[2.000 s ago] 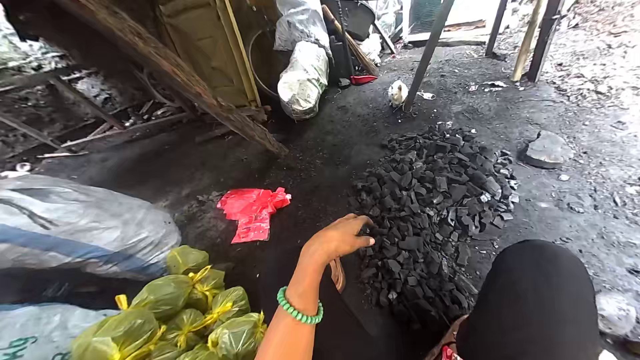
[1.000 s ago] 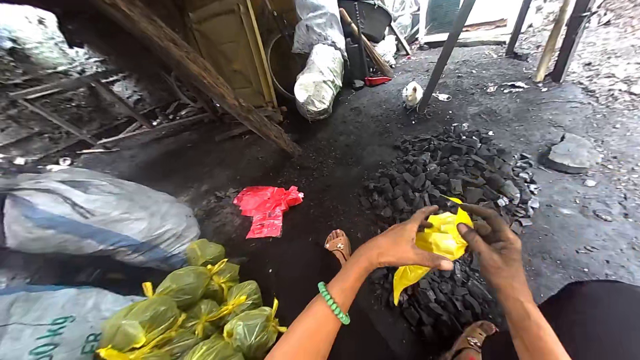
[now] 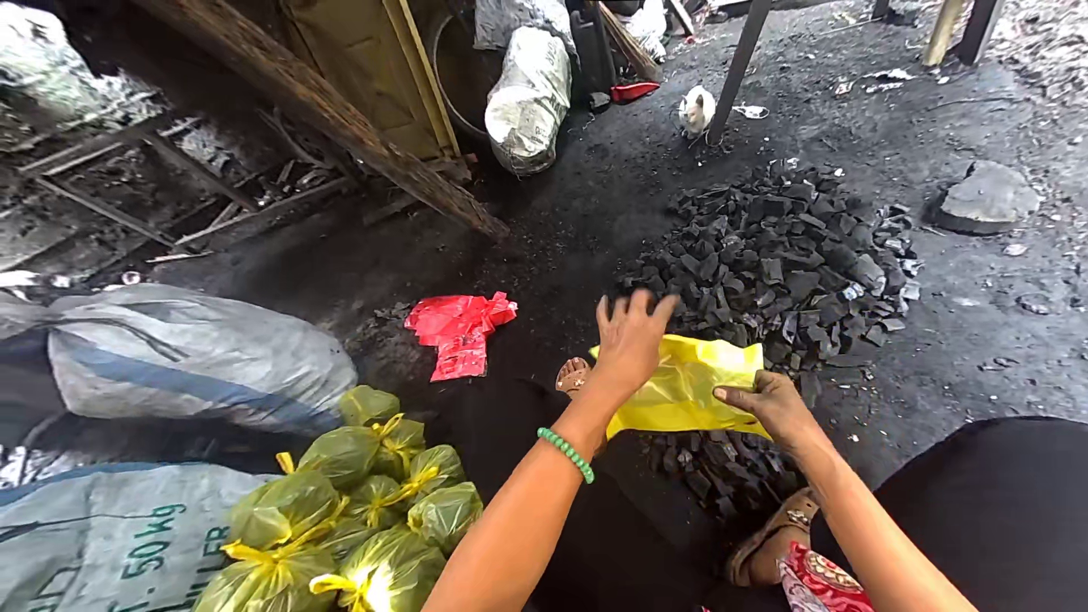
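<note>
A yellow plastic bag [image 3: 688,387], flat and spread, is pinched at its right edge by my right hand [image 3: 772,406], thumb on top. My left hand [image 3: 633,340], with a green bead bracelet on the wrist, is over the bag's left end, fingers apart and blurred; whether it touches the bag I cannot tell. Beyond and partly under the bag lies a heap of black charcoal pieces [image 3: 782,255]. Several knotted yellow bags with dark contents [image 3: 289,501] are piled at the lower left. Red plastic bags [image 3: 461,331] lie on the ground left of my left hand.
Large woven sacks [image 3: 204,357] fill the left side. A slanting wooden beam [image 3: 340,119] comes down at upper left. Farther off are a filled white sack [image 3: 529,102], a small white animal [image 3: 697,110] beside a dark post [image 3: 739,72], and a flat stone [image 3: 990,197] at right.
The yellow bag, bunched between both hands a second ago, is now spread wider. My left hand has opened its fingers over it. Two seconds ago only the left hand showed, near the charcoal.
</note>
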